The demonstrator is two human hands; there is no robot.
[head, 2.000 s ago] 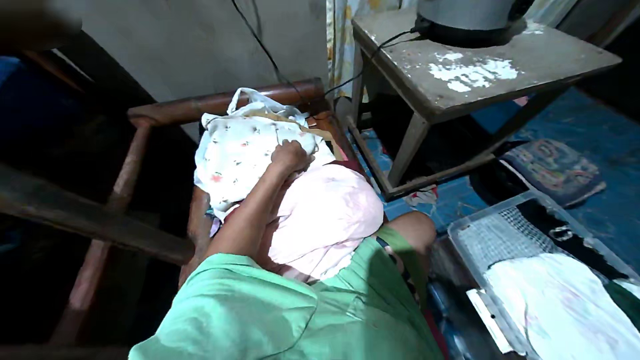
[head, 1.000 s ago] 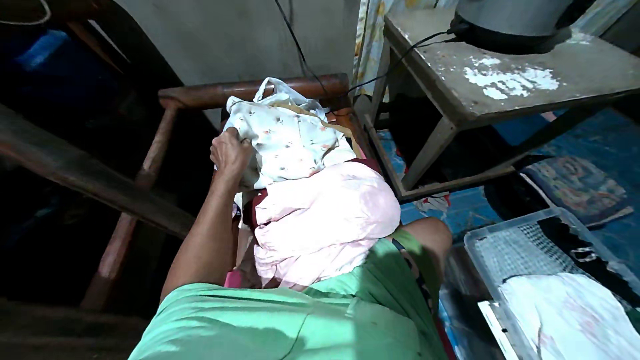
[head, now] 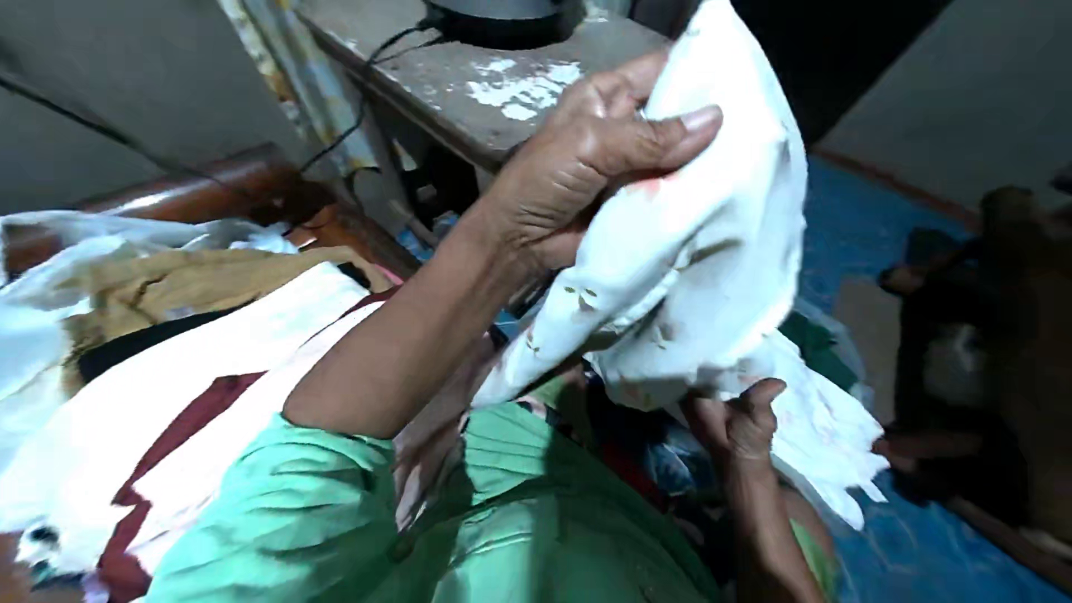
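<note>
My left hand (head: 595,159) grips the upper part of a white cloth with a small printed pattern (head: 712,251), raised in front of me, the thumb lying over the fabric. Below it, my right hand (head: 741,423) is at the cloth's lower edge with its thumb up; its fingers are partly hidden, so its hold on the fabric cannot be told. Another white cloth (head: 825,427) lies just beyond the right hand. To the left of my left forearm is a pile of clothes (head: 201,368), white, tan, black and dark red, with a translucent plastic bag (head: 33,335) beside it.
A wooden table (head: 452,100) with peeling white patches stands ahead, bearing a dark-based metal appliance (head: 498,12) with a black cord (head: 360,109). A wooden seat rail (head: 209,188) runs behind the pile. Blue flooring (head: 854,226) and dark items lie to the right.
The patterned white cloth, earlier on the pile at the left, is now lifted in my left hand. My right hand has come into view. The pink cloth no longer covers my lap. The view has swung right.
</note>
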